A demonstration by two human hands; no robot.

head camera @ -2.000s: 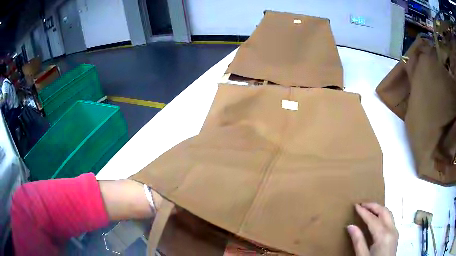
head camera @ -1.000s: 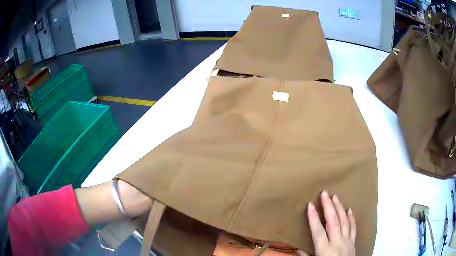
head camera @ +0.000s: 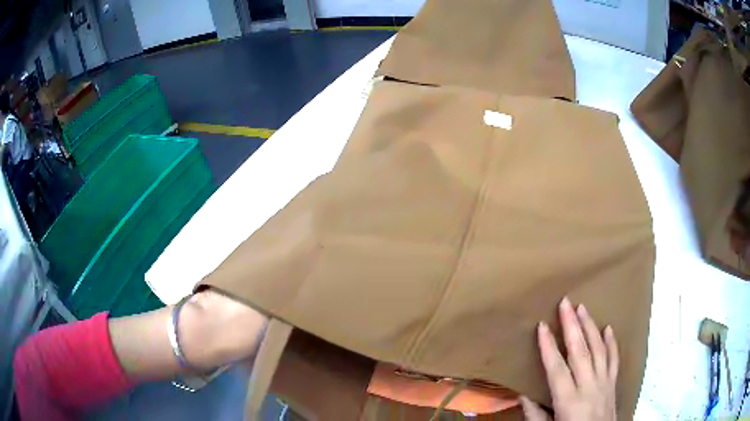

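Observation:
A brown tote bag body (head camera: 395,214) lies on the white table, its open mouth towards me, with a pale label (head camera: 497,120) near its far edge. My left hand (head camera: 226,329), with a bangle at the wrist, reaches into the mouth at the left; its fingers are hidden inside the bag. My right hand (head camera: 580,362) lies on the panel near the right of the mouth, fingers spread, its lower part cut off by the picture's edge. An orange inner pocket (head camera: 444,395) shows in the mouth. A brown strap (head camera: 267,370) hangs beside my left wrist.
Another brown bag (head camera: 485,45) lies ahead on the table (head camera: 304,148). More brown bags (head camera: 707,156) are at the right. A tan block (head camera: 712,330) and dark pronged tool (head camera: 715,374) lie at the lower right. Green bins (head camera: 131,214) stand on the floor at left.
My right hand has moved from the panel's right edge inward and rests flat on it. More of the orange pocket shows. My left hand remains in the bag; its wrist shows more.

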